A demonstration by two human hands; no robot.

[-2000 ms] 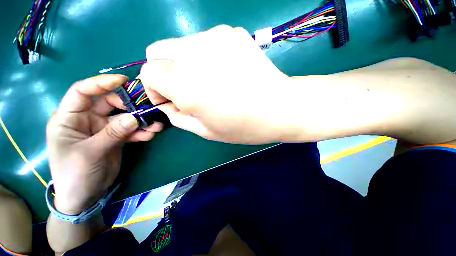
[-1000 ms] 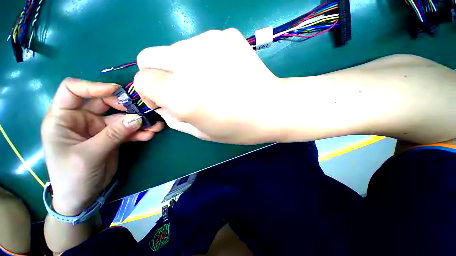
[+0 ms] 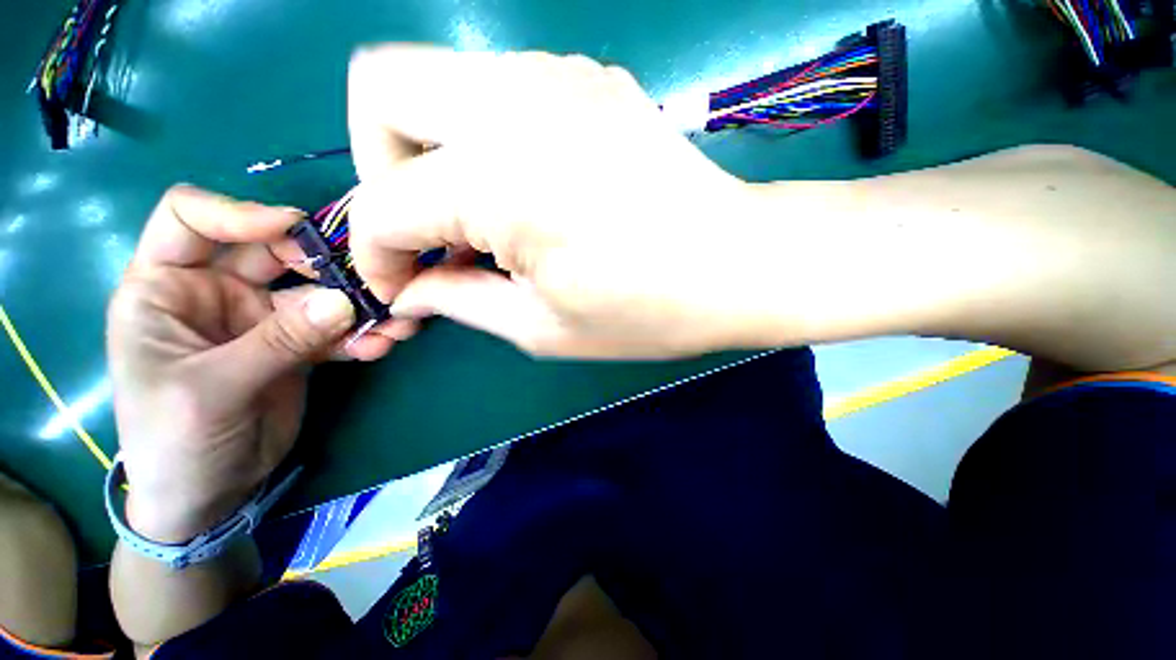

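My left hand (image 3: 219, 322) holds a black connector housing (image 3: 338, 271) between thumb and fingers, tilted. My right hand (image 3: 477, 206) is just right of it, its thumb and finger tips at the housing's lower end; what they pinch is hidden. Coloured wires (image 3: 333, 219) run from the housing under my right hand. A loose lead (image 3: 303, 160) with a bright tip sticks out to the left above the housing. The wire harness (image 3: 793, 97) comes out behind my right hand and ends in a long black far-end connector (image 3: 887, 90) on the table. A white label (image 3: 687, 108) is partly hidden.
Another harness (image 3: 71, 71) lies at the top left, and more harnesses with black connectors (image 3: 1109, 65) at the top right. The green table (image 3: 516, 387) has a yellow line (image 3: 52, 387) at left. Another person's arm (image 3: 32, 567) shows at the lower left edge.
My right fingers have moved down to the housing's lower end and the hand's shape has changed. The thin lead seen earlier at my left thumb no longer shows clearly. The far-end connector has shifted slightly down.
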